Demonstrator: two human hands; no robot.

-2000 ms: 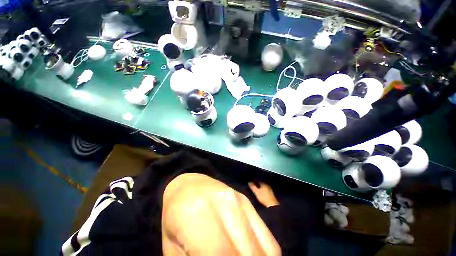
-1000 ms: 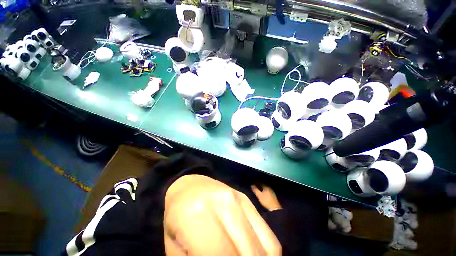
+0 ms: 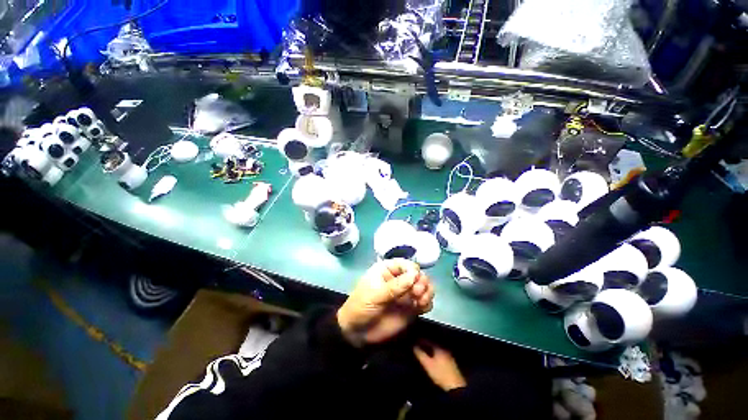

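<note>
My left hand (image 3: 385, 303), in the dark striped sleeve, is raised at the bench's front edge with its fingers curled closed. Nothing shows in it. My right hand (image 3: 440, 366) is low, below the bench edge, partly hidden and dark; its grip is unclear. Just beyond my left hand sits a white camera unit (image 3: 395, 236) with a black oval face, beside a white rounded part (image 3: 426, 247). An open camera unit (image 3: 334, 220) with exposed dark insides stands upright to the left. Several finished camera units (image 3: 622, 315) are massed on the right.
A long black cylinder (image 3: 578, 242) slants over the right group. White shells (image 3: 343, 176) and a circuit-board cluster (image 3: 238, 166) lie on the green mat (image 3: 283, 258). More cameras (image 3: 57, 146) stand far left. Behind are a metal rail, a blue bin (image 3: 221, 29) and a bubble-wrap bag (image 3: 578, 37).
The view has tilted up, bringing the blue bin and bubble-wrap bag into sight. My left hand has moved from close below the camera out to the bench edge. My right hand stays low.
</note>
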